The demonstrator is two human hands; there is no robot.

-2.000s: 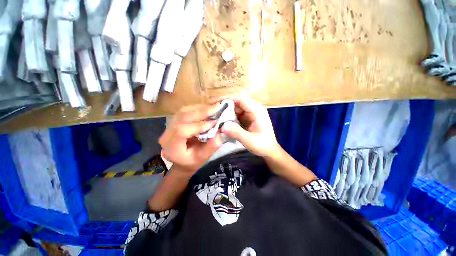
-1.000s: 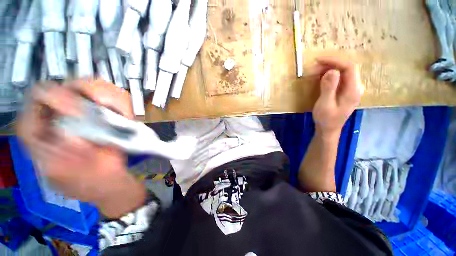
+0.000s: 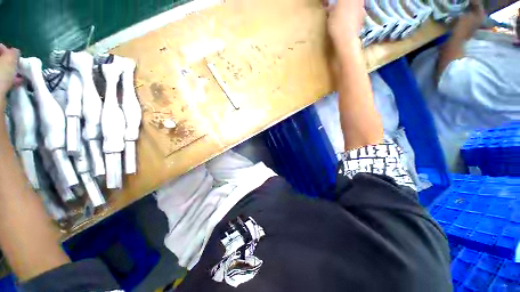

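Pale grey-white leg pieces (image 3: 51, 122) lie in a heap at the bench's left, dark-striped foot ends toward the back and square ends toward me. My left hand (image 3: 7, 68) is at the left picture edge, partly cut off, its fingers at the foot end of a leftmost piece; whether they grip it is unclear. My right hand (image 3: 345, 20) is stretched out to the top of the picture, beside the left end of a row of white leg pieces (image 3: 393, 20). Its fingers are blurred and partly cut off, so its hold cannot be told.
A slim tool (image 3: 222, 85) and a small white lump (image 3: 169, 123) lie on the stained bench (image 3: 273, 63). A green surface (image 3: 114, 20) adjoins behind left. Blue crates (image 3: 479, 199) stand at right. Another person's arm (image 3: 464, 31) reaches to the bench at upper right.
The view has turned. My left hand, earlier holding a white leg piece over my lap, is now at the heap's foot ends. My right hand has moved from the bench's front to the right-hand row.
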